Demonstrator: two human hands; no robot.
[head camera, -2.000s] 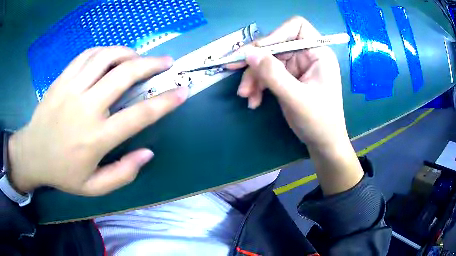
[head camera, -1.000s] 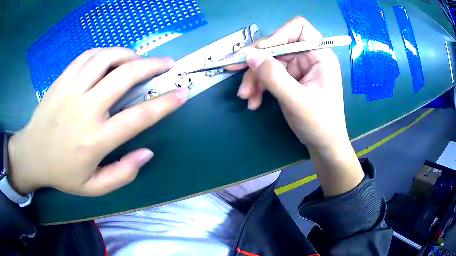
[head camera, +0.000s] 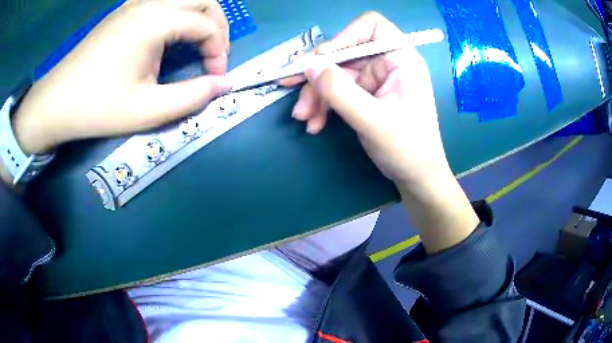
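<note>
A grey-silver strip module lies slanted on the green bench top, with several round components along it, some with orange-gold centres. My right hand holds silver tweezers like a pen over the module's right half. My left hand is above the module's upper edge, its thumb and fingertips close to the tweezer tip. The tip is at the left thumb; I cannot tell if a piece is between them. The blue carrier sheet is mostly hidden behind my left hand.
A wide blue liner strip and a narrow one lie at the right of the green bench top. The bench's front edge curves before my body. Beyond it are a grey floor with a yellow line and a brown box at the lower right.
My left hand has lifted off the module and moved up over the blue sheet, uncovering the module's left end. My right hand with the tweezers has shifted slightly left.
</note>
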